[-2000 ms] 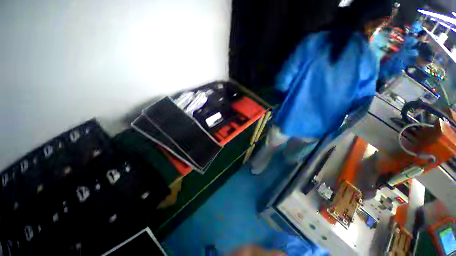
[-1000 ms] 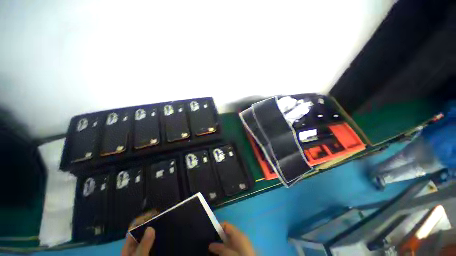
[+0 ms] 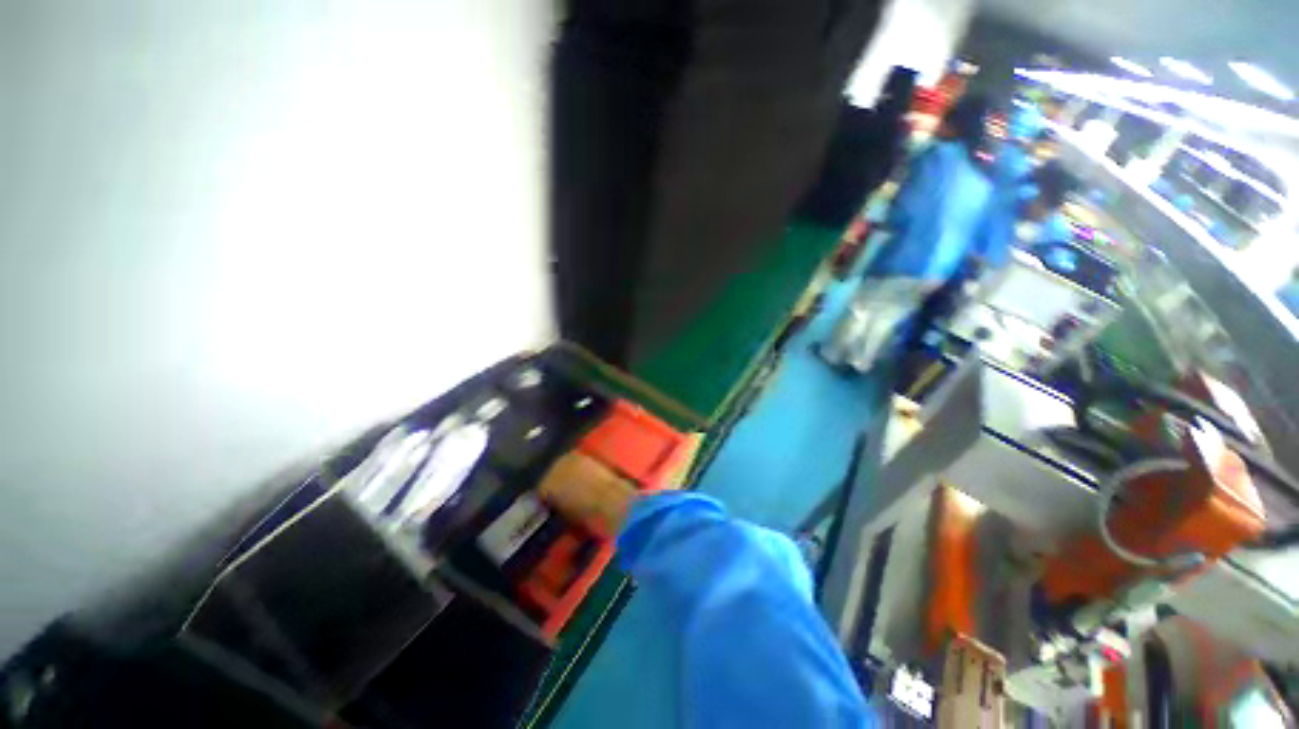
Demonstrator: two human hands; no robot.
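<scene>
My right hand (image 3: 587, 491), at the end of a blue sleeve (image 3: 727, 598), reaches over the red parts tray (image 3: 637, 443). The hand is small and blurred, so I cannot tell whether its fingers hold anything. Large black film panels (image 3: 321, 598) with thin pale borders lie over the tray's near-left side, and another dark panel (image 3: 463, 669) shows at the bottom edge. White crumpled pieces (image 3: 428, 470) and a small white label (image 3: 513, 528) lie among black parts in the tray. My left hand is not in view.
A foam tray (image 3: 36, 688) is barely visible in the lower left corner. The green bench (image 3: 734, 313) runs along the white wall and a dark panel. Orange-and-white machines (image 3: 1182, 499) stand right, across the blue floor. People in blue are in the aisle ahead.
The view has swung right from the foam trays to the red tray and aisle. Both hands held a black white-bordered sheet; now only my right arm shows, stretched over the red tray.
</scene>
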